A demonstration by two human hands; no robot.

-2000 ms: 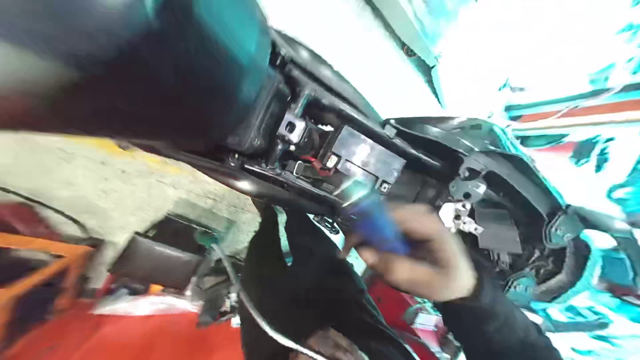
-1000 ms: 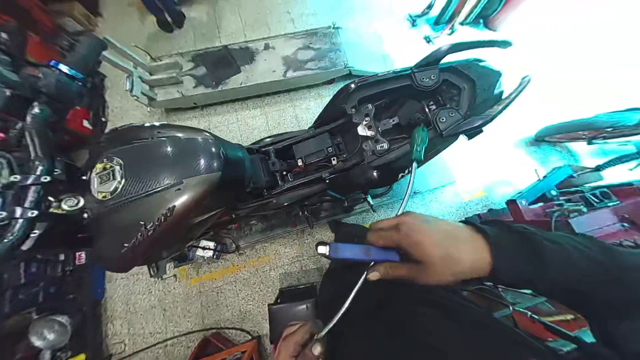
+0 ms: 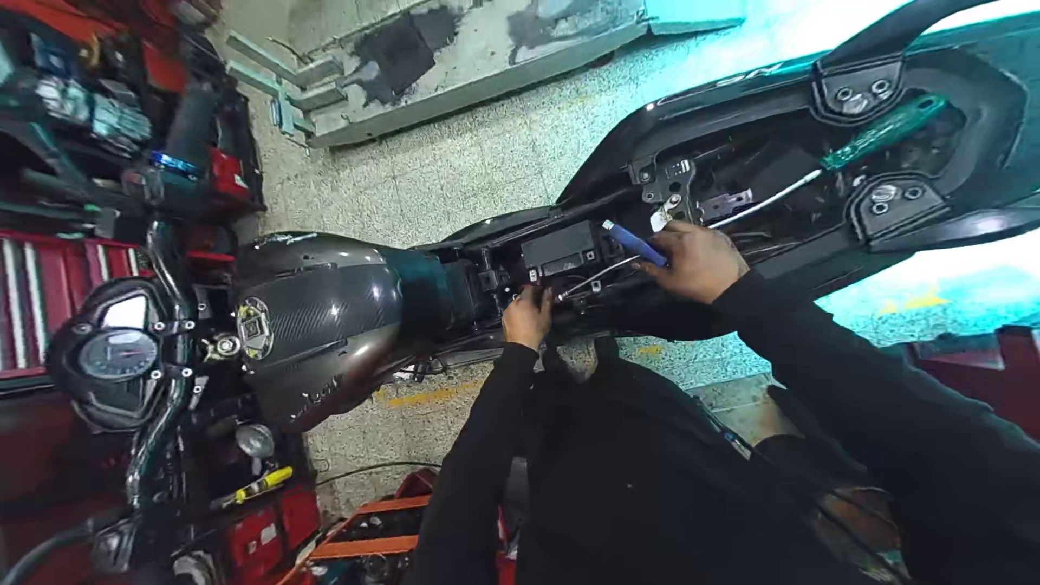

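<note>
My right hand [image 3: 700,262] holds a short blue tool [image 3: 635,242] with a pale tip, over the rear of a motorcycle's seatless frame. My left hand [image 3: 526,318] is at the frame's near side, beside the black battery [image 3: 559,248]; its fingertips are close to the end of a thin metal shaft [image 3: 601,276]. That shaft lines up with one from a green-handled tool [image 3: 886,132] over the tail section; my right hand covers the part between. Whether my left fingers pinch the shaft is unclear. A metal lock bracket [image 3: 673,191] sits beyond my right hand.
The dark fuel tank [image 3: 325,313] and handlebar with a gauge cluster [image 3: 120,353] are at left. A grey metal ramp [image 3: 479,61] lies on the floor beyond. Red tool drawers [image 3: 65,305], a yellow-handled tool [image 3: 264,485] and an orange-edged tray [image 3: 366,546] stand nearby.
Both hands have moved up from below the motorcycle to its open frame. The green handle now lies farther out over the tail. The blue tool remains in my right hand.
</note>
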